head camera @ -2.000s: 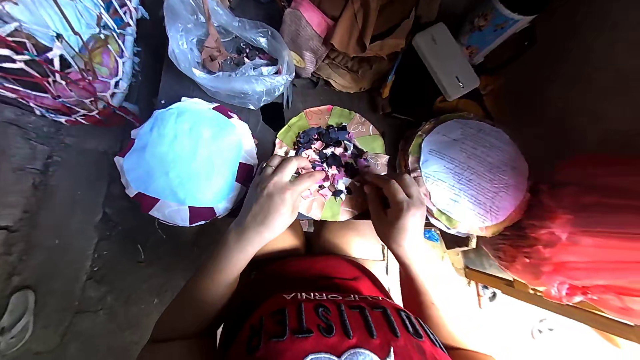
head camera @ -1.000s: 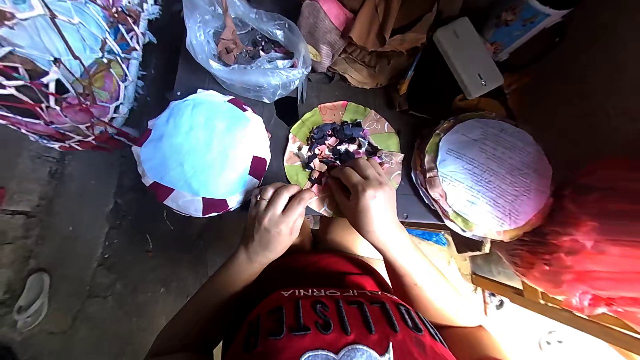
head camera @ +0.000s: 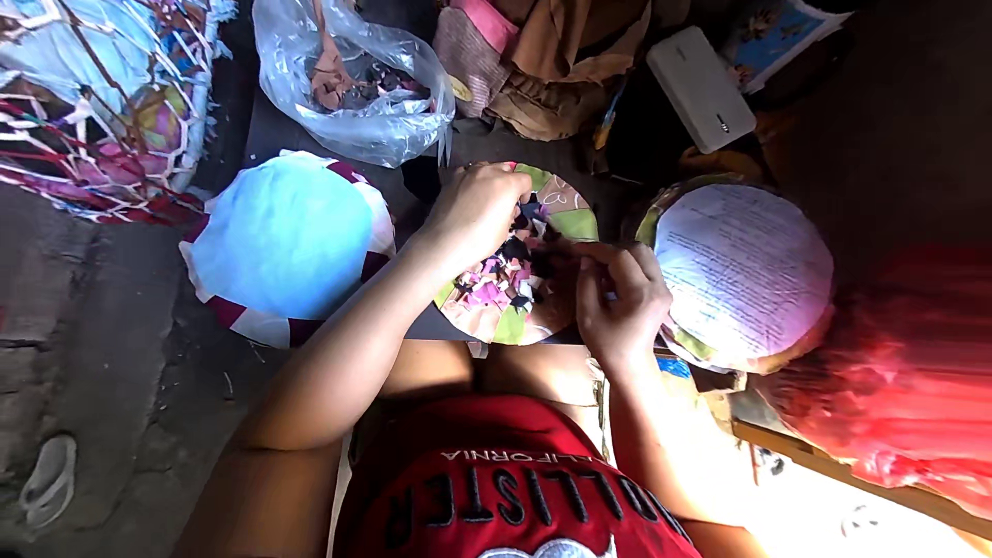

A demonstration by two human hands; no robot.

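Note:
A round patchwork fabric piece (head camera: 573, 225) in green, pink and tan lies at the middle of the dark table, with a heap of small fabric scraps (head camera: 496, 285) on it. My left hand (head camera: 484, 209) reaches over the far left part of the heap, fingertips down at the dark scraps. At the right edge of the piece is my right hand (head camera: 624, 294), thumb and forefinger bent close to the scraps. Whether either hand pinches a scrap cannot be told. To the left lies a round piece with a pale blue top (head camera: 283, 236) and maroon and white edging.
A stack of round pieces topped with printed paper (head camera: 744, 271) sits at right. Behind are a clear plastic bag (head camera: 356, 124) of scraps, brown cloth (head camera: 542, 93) and a white power bank (head camera: 700, 89). A netted basket (head camera: 101, 108) stands far left, a red plastic bag (head camera: 899, 372) at right.
My left hand has moved from the near edge of the patchwork round to its far left part. My right hand has moved from the middle of the heap to the right edge.

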